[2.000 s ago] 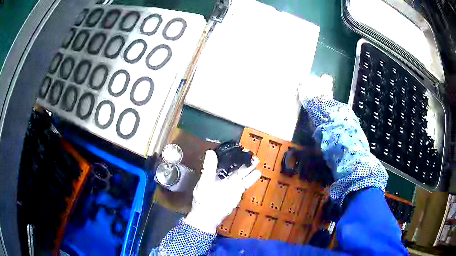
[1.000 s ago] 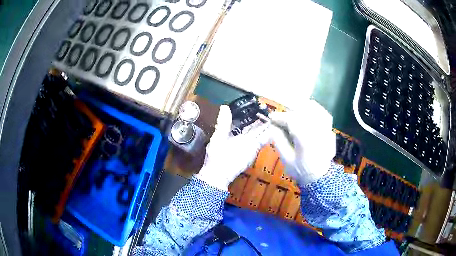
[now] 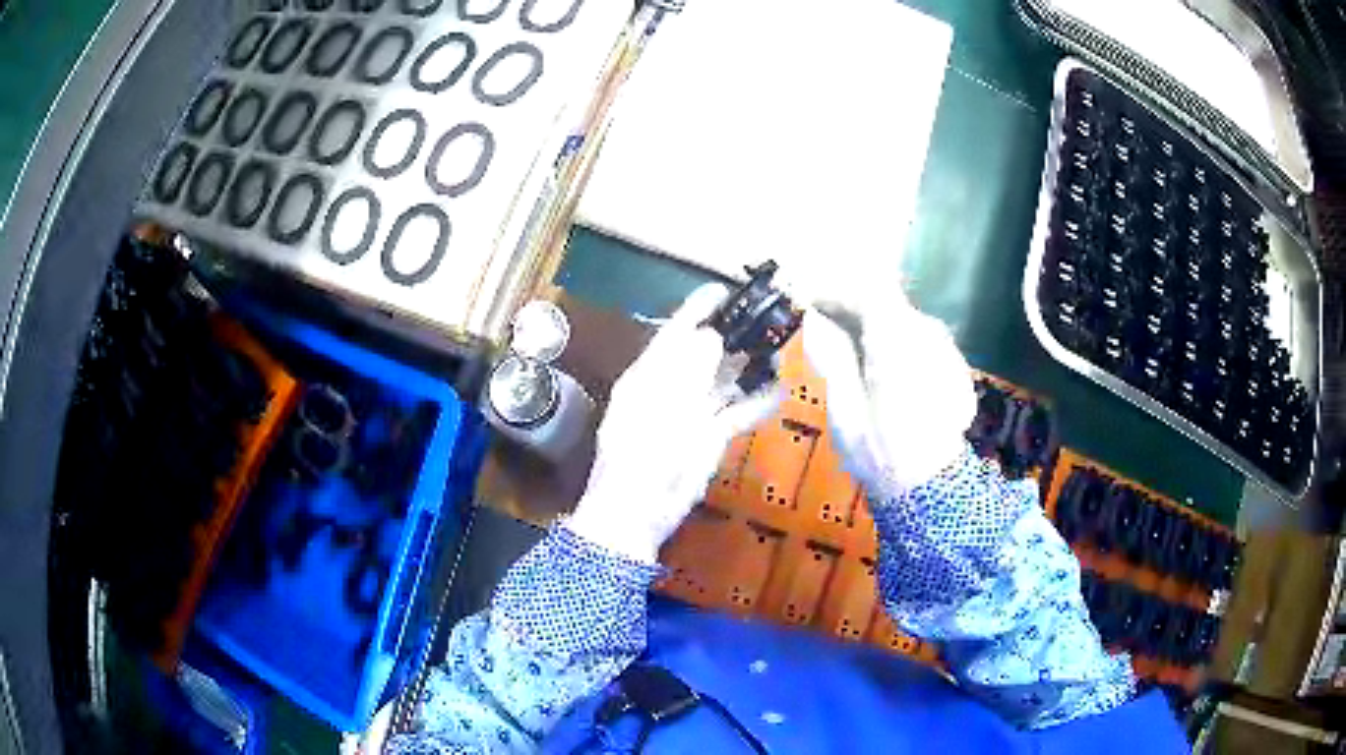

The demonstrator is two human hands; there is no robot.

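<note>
A black moulded part [image 3: 756, 328] is held up above the orange fixture tray [image 3: 775, 502], in front of me. My left hand [image 3: 653, 435], in a white glove, grips it between thumb and fingers. My right hand [image 3: 901, 387], also gloved in white, is close at its right side with the fingertips near the part. The glare on the gloves hides whether the right fingers touch it or hold a small tool. Several black rings [image 3: 1011, 425] stand in the fixture tray to the right of my right hand.
Gasket sheets [image 3: 332, 140] lie at upper left, a white board [image 3: 768, 133] beside them. A solvent can [image 3: 535, 401] stands by the blue bin [image 3: 421, 568]. A metal tray [image 3: 1045, 273] of black parts is at right. Filled orange trays are at far left [image 3: 222, 516] and lower right [image 3: 1140, 553].
My right hand has come from the upper right to the part in my left hand. The part is now turned more edge-on. The view has shifted slightly.
</note>
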